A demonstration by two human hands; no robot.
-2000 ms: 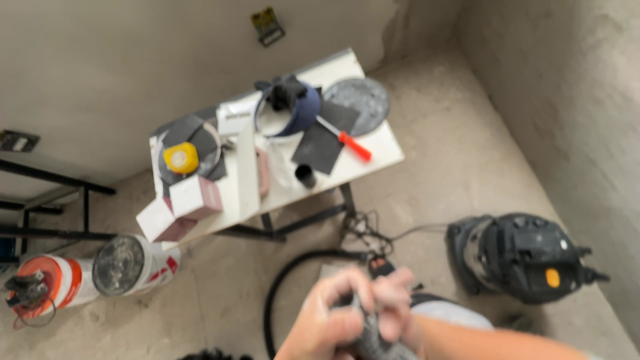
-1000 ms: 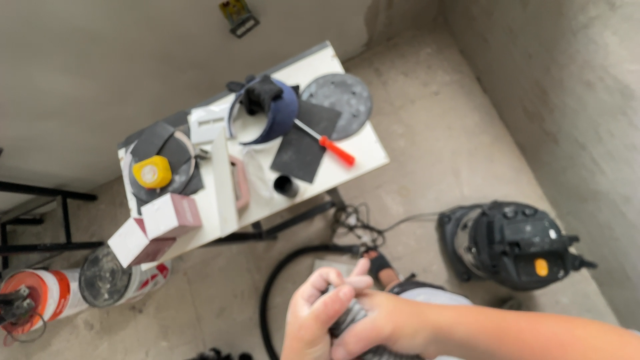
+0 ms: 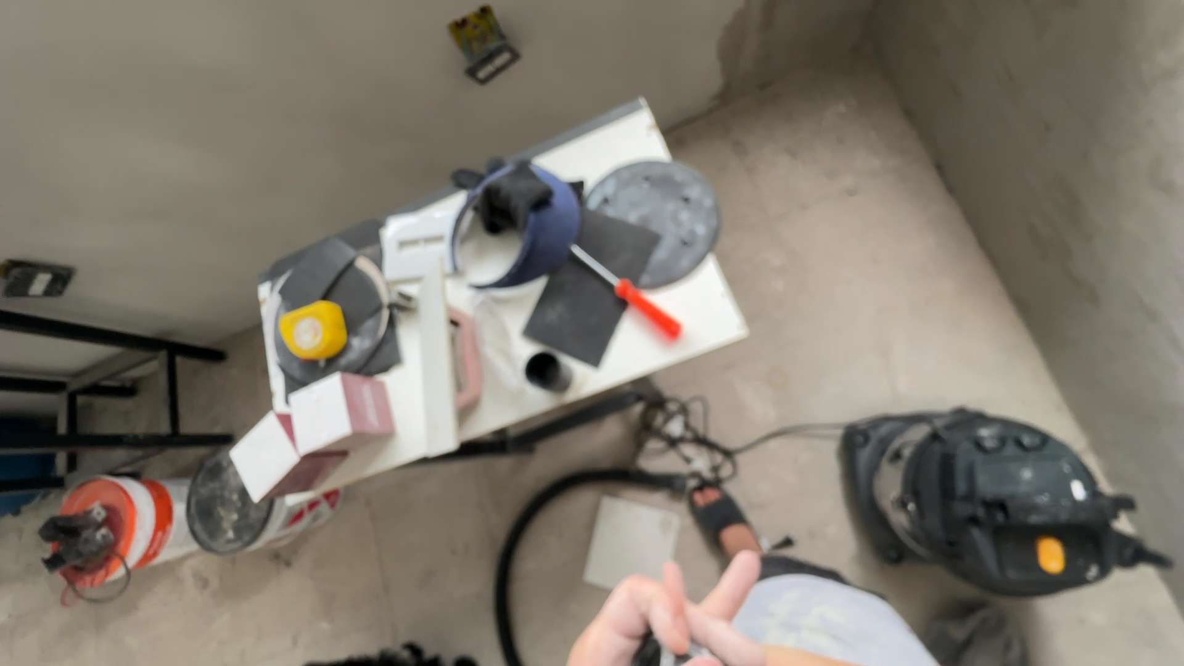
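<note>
Both my hands meet at the bottom of the head view, cut off by its lower edge. My left hand [image 3: 629, 615] and my right hand [image 3: 731, 624] are together around a small grey and black item [image 3: 680, 655], mostly hidden by the fingers; which hand holds it I cannot tell. Ahead stands a white table [image 3: 708, 310] bearing a red-handled screwdriver [image 3: 647, 308], dark abrasive sheets [image 3: 578, 305], a round grey disc [image 3: 661, 217], a blue ring-shaped item [image 3: 553, 222] with black cloth, a yellow tape measure [image 3: 314, 330] and small white and pink boxes [image 3: 338, 412].
A black vacuum cleaner [image 3: 999, 504] stands on the floor at right, and a black hose [image 3: 509, 546] curves below the table beside tangled cables [image 3: 680, 430]. Buckets [image 3: 231, 504] stand at lower left near a black metal frame [image 3: 176, 393]. Bare walls border the floor.
My hands have moved lower in the view, nearer its bottom edge, and their fingers have shifted around the small item. The things on the table have stayed put.
</note>
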